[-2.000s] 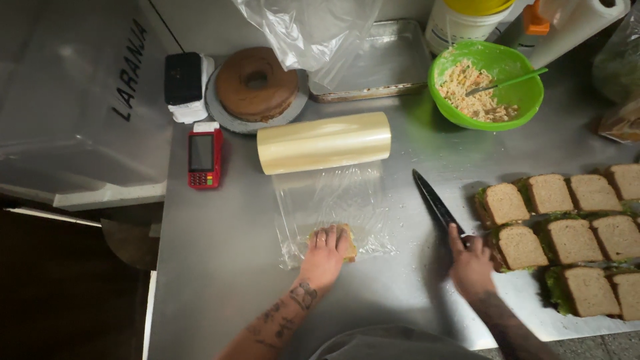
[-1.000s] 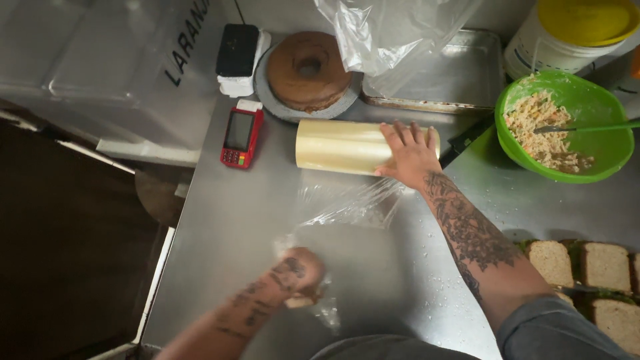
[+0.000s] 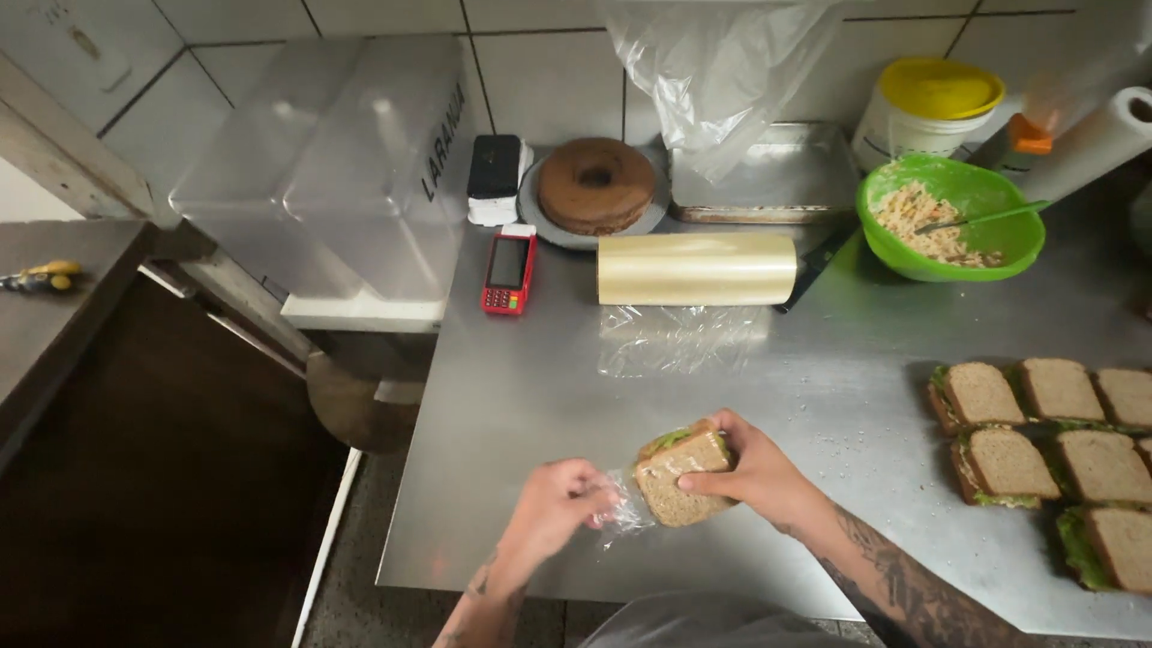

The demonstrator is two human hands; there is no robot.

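My right hand (image 3: 751,468) grips a sandwich (image 3: 684,477) of brown sliced bread with lettuce at its edge, thumb on the near face. Clear film covers at least part of the bread. At the sandwich's left side, my left hand (image 3: 567,504) pinches the gathered end of the plastic film (image 3: 625,504). Both hands are above the near part of the steel counter. Beyond them lies a large roll of cling film (image 3: 697,270), a loose sheet (image 3: 679,337) spread from it on the counter. A knife (image 3: 814,270) rests against the roll's right end, its blade mostly hidden.
Several sandwiches (image 3: 1093,463) stand in rows at the right. A green bowl (image 3: 1026,238) of filling, a lidded bucket (image 3: 936,99), a metal tray (image 3: 765,202), a chocolate ring cake (image 3: 598,184) and a red card terminal (image 3: 509,270) line the back. The steel counter's edge (image 3: 405,486) runs at left.
My right hand has come back from the film roll to the sandwich, which is now lifted and in plain view. The knife, beside the sandwiches two seconds ago, lies by the roll. The view has shifted.
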